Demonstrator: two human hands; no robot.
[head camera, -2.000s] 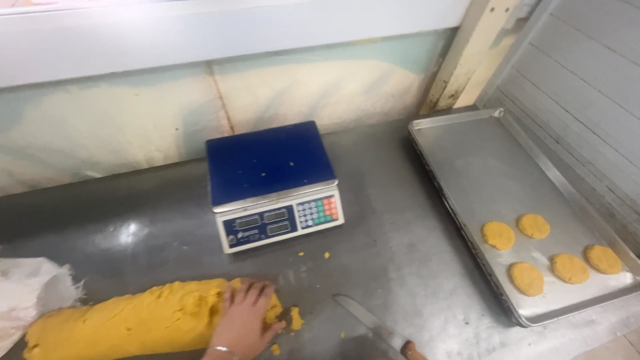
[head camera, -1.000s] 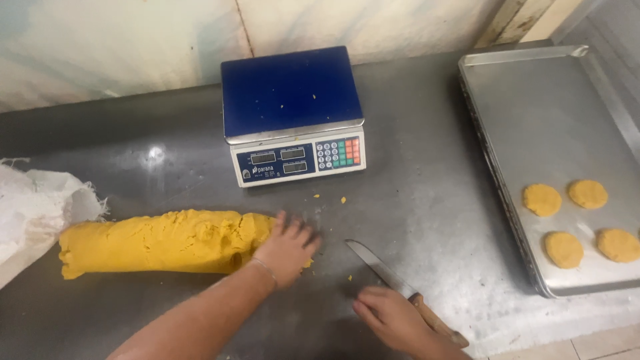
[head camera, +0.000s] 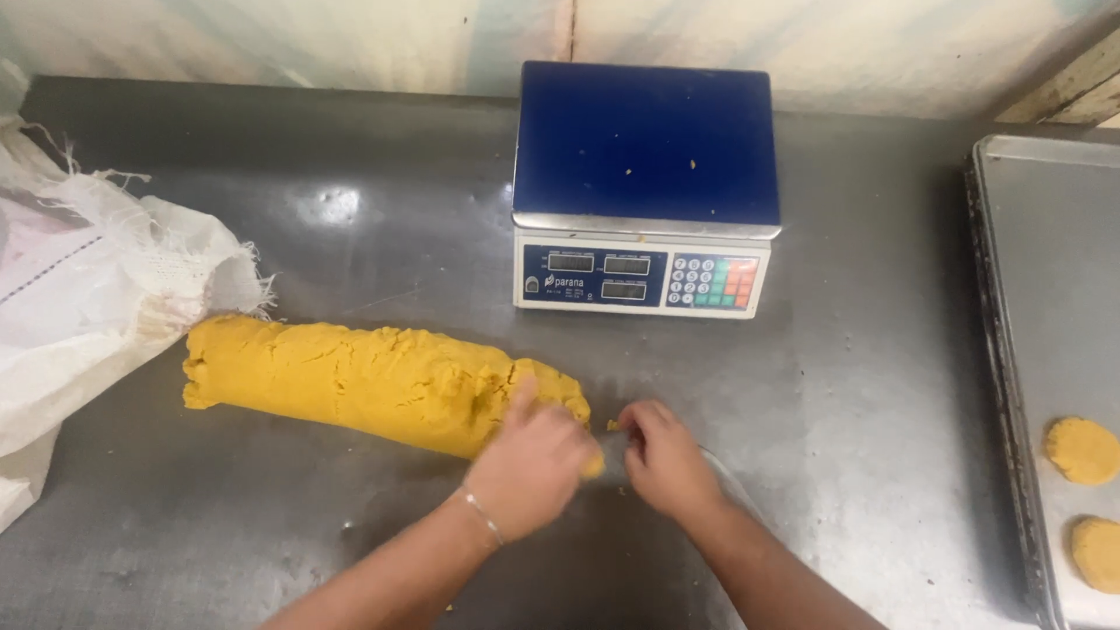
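A thick log of yellow dough (head camera: 385, 376), cracked on top, lies on the steel table. My left hand (head camera: 534, 459), with a thin bracelet at the wrist, is at the log's right end; a small yellow piece of dough (head camera: 593, 464) shows by its fingers, and whether they grip it is unclear. Just right of the log's end, my right hand (head camera: 661, 455) has its fingertips curled together at a crumb of dough (head camera: 612, 425). Part of the knife blade (head camera: 731, 481) shows beside my right forearm, which hides the rest.
A Parana digital scale (head camera: 647, 149) with a blue platform and a few crumbs stands behind the hands. On the right is a metal baking tray (head camera: 1072, 350) with round flat dough pieces (head camera: 1083, 451). A frayed white woven sack (head camera: 96, 289) lies at the left, against the log.
My right hand, out of view two seconds ago and near the knife handle one second ago, is now beside the log's right end. My left hand stays at that end. The view has shifted.
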